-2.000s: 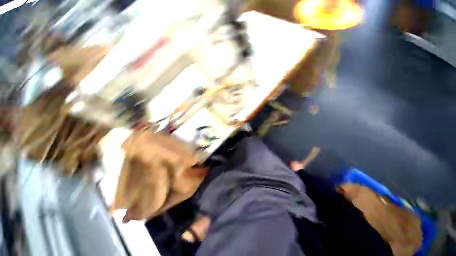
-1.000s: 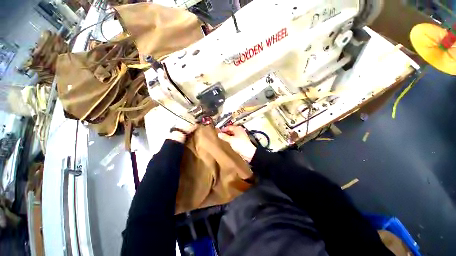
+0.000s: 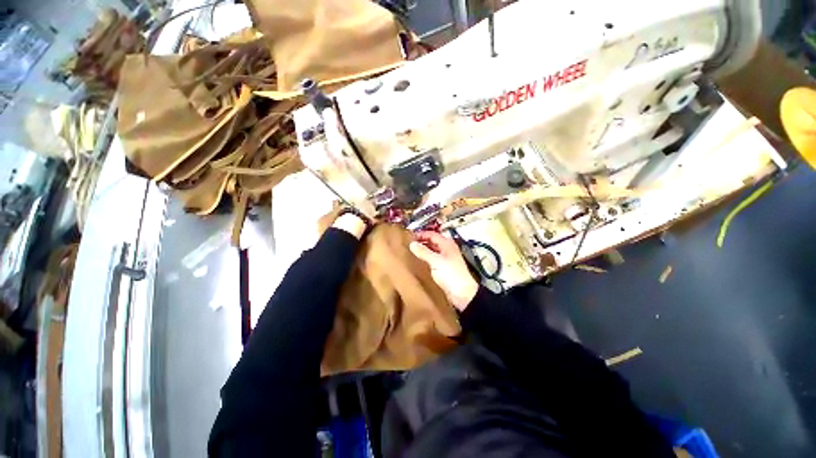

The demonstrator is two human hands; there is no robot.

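Note:
A brown bag panel hangs from the presser foot area of the white sewing machine down over my lap. My left hand is at the panel's upper left edge, close to the needle; its fingers are mostly hidden behind the sleeve and cloth. My right hand pinches the panel's upper right edge just below the binder attachment. Yellow-tan binding tape runs across the machine bed to the binder. Dark scissors handles lie beside my right hand.
A heap of brown bags with straps lies behind the machine to the left. A metal-topped bench runs along the left. A yellow reel is at the far right. Part of a blue crate and offcuts are on the floor.
Since one second ago, the view has shifted, so the machine sits further right. Both hands remain at the panel by the needle; my left hand shows less. Two seconds ago the view was blurred, with hands away from the needle.

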